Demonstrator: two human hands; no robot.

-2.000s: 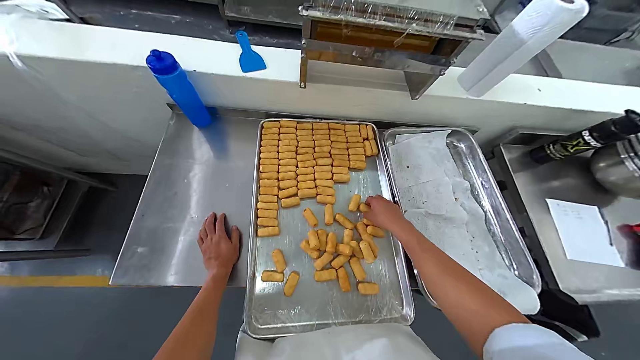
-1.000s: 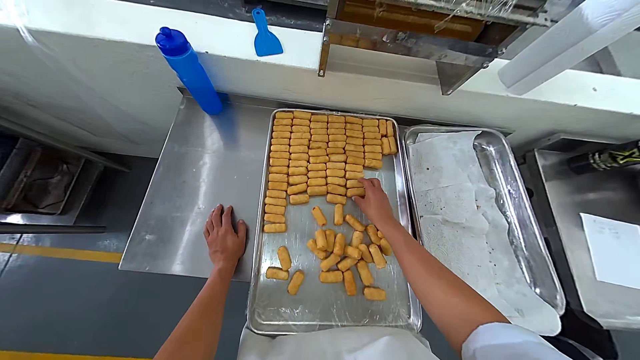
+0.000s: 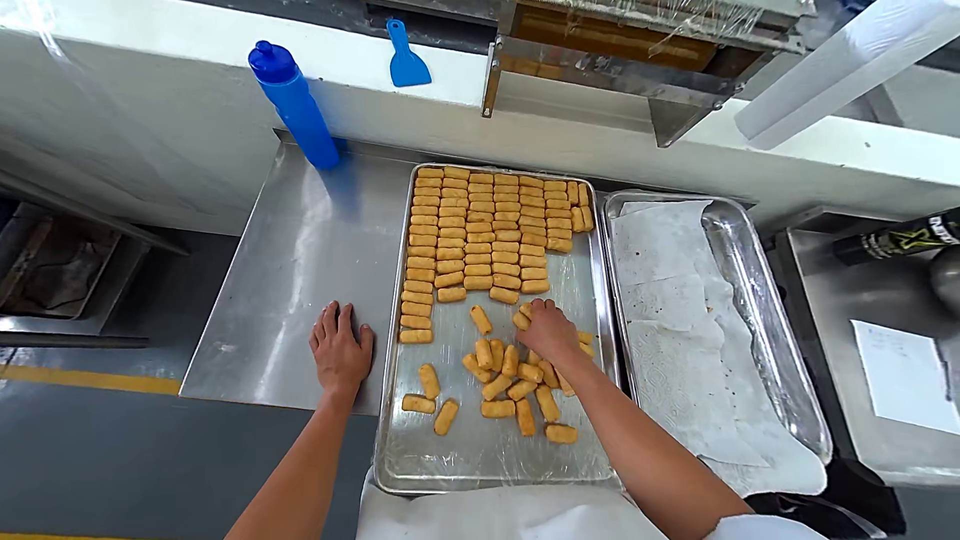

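My left hand (image 3: 342,346) lies flat on the stainless steel table (image 3: 300,277), fingers spread and holding nothing, just left of a metal sheet tray (image 3: 480,478). Packed rows of small golden-brown food rolls (image 3: 478,225) fill the tray's upper part, and its bottom looks covered in clear film. Loose rolls (image 3: 510,382) lie scattered over the lower middle, a few apart at lower left. Above that loose pile, my right hand (image 3: 546,326) has its fingertips on one or two rolls (image 3: 523,315); its palm hides part of them, and whether they are gripped is unclear.
A second metal tray (image 3: 787,352) lined with paper towels (image 3: 675,300) adjoins on the right. A blue bottle (image 3: 296,105) stands at the table's back left. Above are a blue scraper (image 3: 407,60) on the ledge, a metal frame (image 3: 600,71) and a white roll (image 3: 840,71).
My right hand has moved from the loose rolls to the lower edge of the rows, then back down a little. The rows have gained rolls at their lower edge. My left hand stays on the table.
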